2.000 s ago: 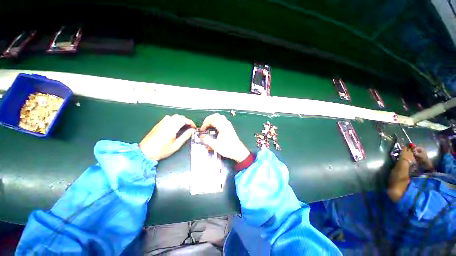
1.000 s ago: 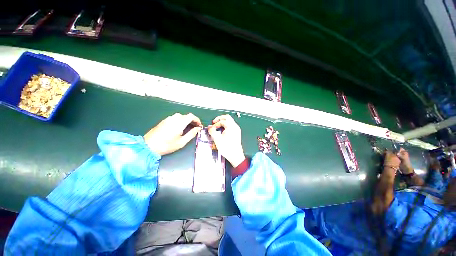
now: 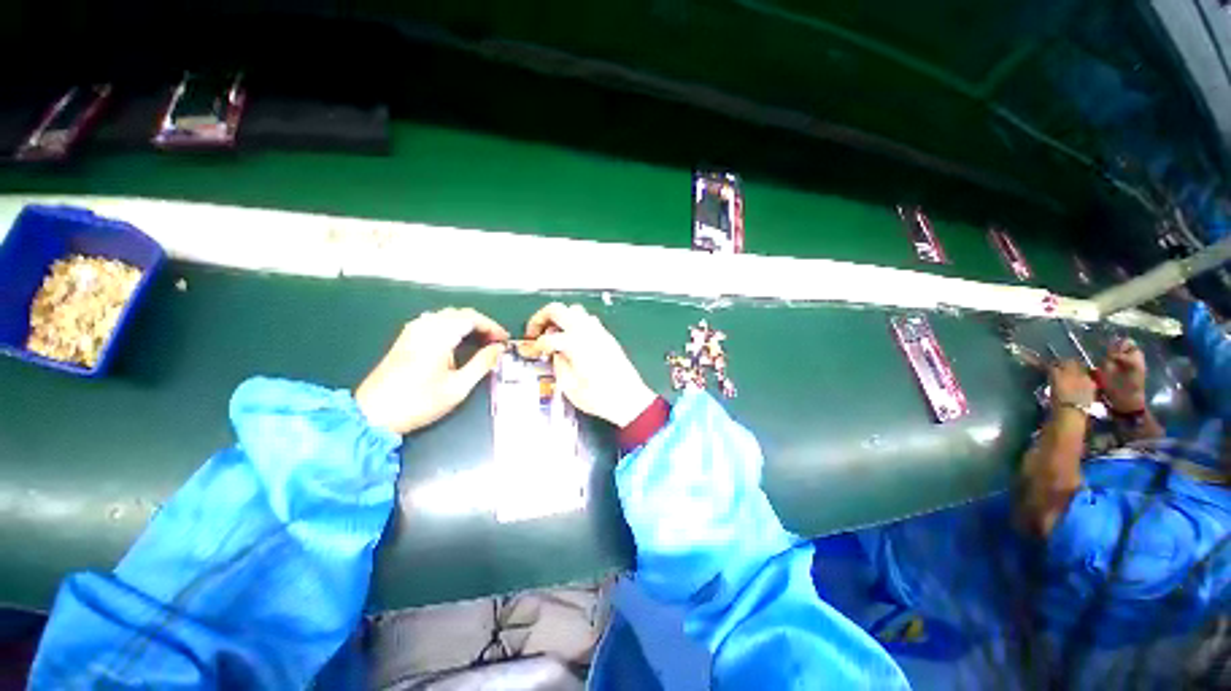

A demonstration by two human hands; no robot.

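A phone housing lies on the green bench in front of me, its pale face up. My left hand is at the housing's top left corner, thumb and index finger at its top edge. My right hand is at the top right, its fingertips bent over the top end. The fingertips nearly meet there and hide whatever small part is between them. A small orange-brown spot shows on the housing beside my right fingers. A loose pile of small copper-coloured parts lies right of my right hand.
A blue bin of small pale parts stands at the left. A white edge strip runs between bench and green belt, which carries several housings and a black bar. Another housing lies on the bench right, near another person's hands.
The view has shifted slightly. My hands stay at the housing's top end, with the right fingers now curled closer over it. The other person's hands at the right have moved.
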